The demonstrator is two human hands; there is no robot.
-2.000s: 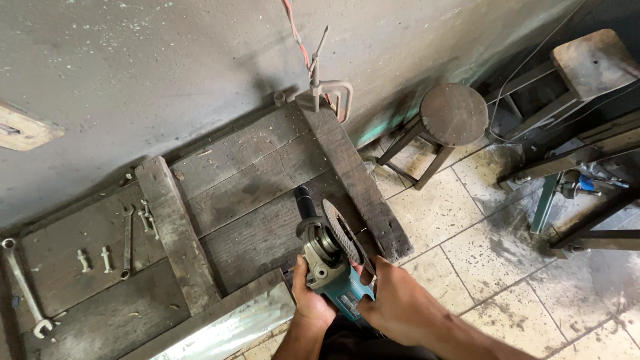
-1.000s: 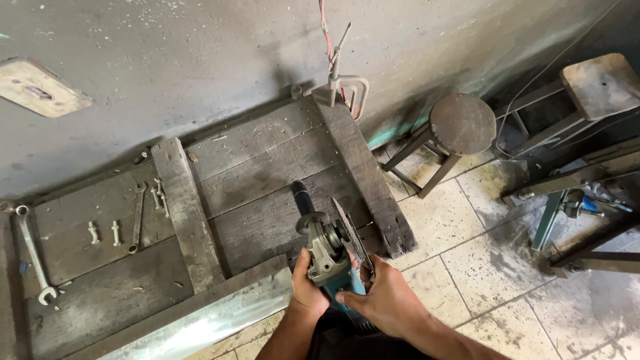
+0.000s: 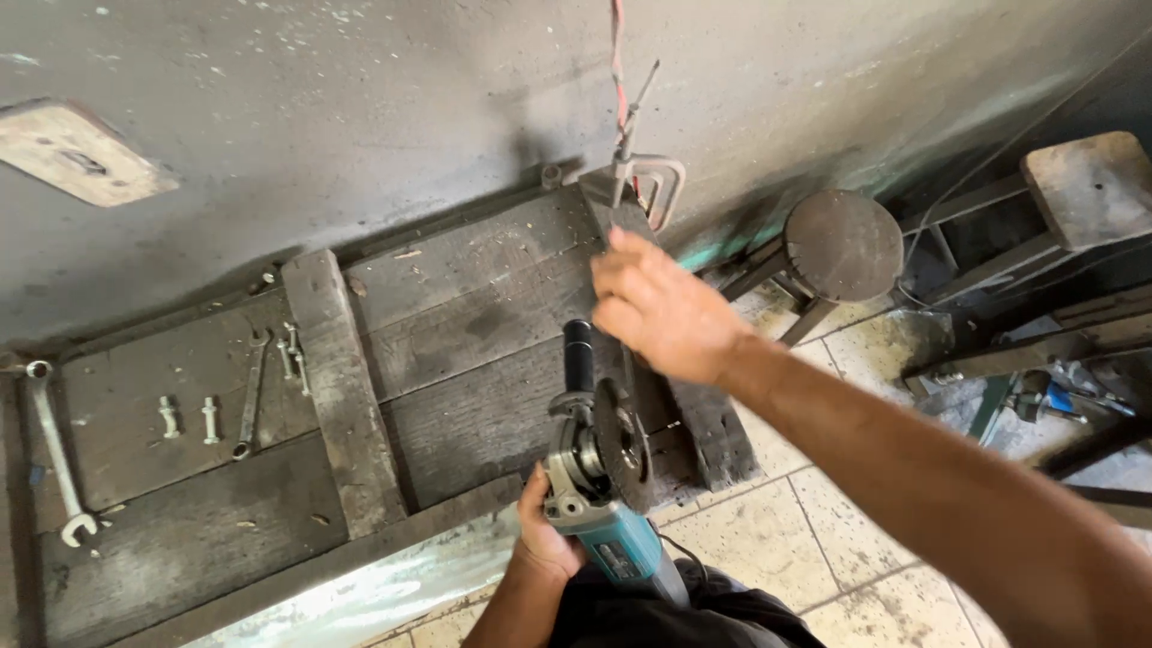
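My left hand (image 3: 547,531) grips a teal angle grinder (image 3: 621,544) by its gear head, over the bench's front edge. The grinder has a black side handle (image 3: 578,355) pointing away from me and a disc (image 3: 623,445) on its right side. My right hand (image 3: 661,301) is off the grinder, raised over the right end of the wooden bench (image 3: 477,342), just below a C-clamp (image 3: 661,184). Its fingers are curled and partly blurred; whether they hold anything cannot be made out.
On the bench's left lie a large combination wrench (image 3: 58,454), a smaller wrench (image 3: 254,396) and several bolts (image 3: 211,419). A wooden crosspiece (image 3: 346,387) divides the top. To the right stand a round stool (image 3: 843,245) and a square-topped stool (image 3: 1089,189). A red cord (image 3: 618,63) hangs by the wall.
My right hand has left the grinder and moved up and away toward the C-clamp. My left hand still holds the grinder.
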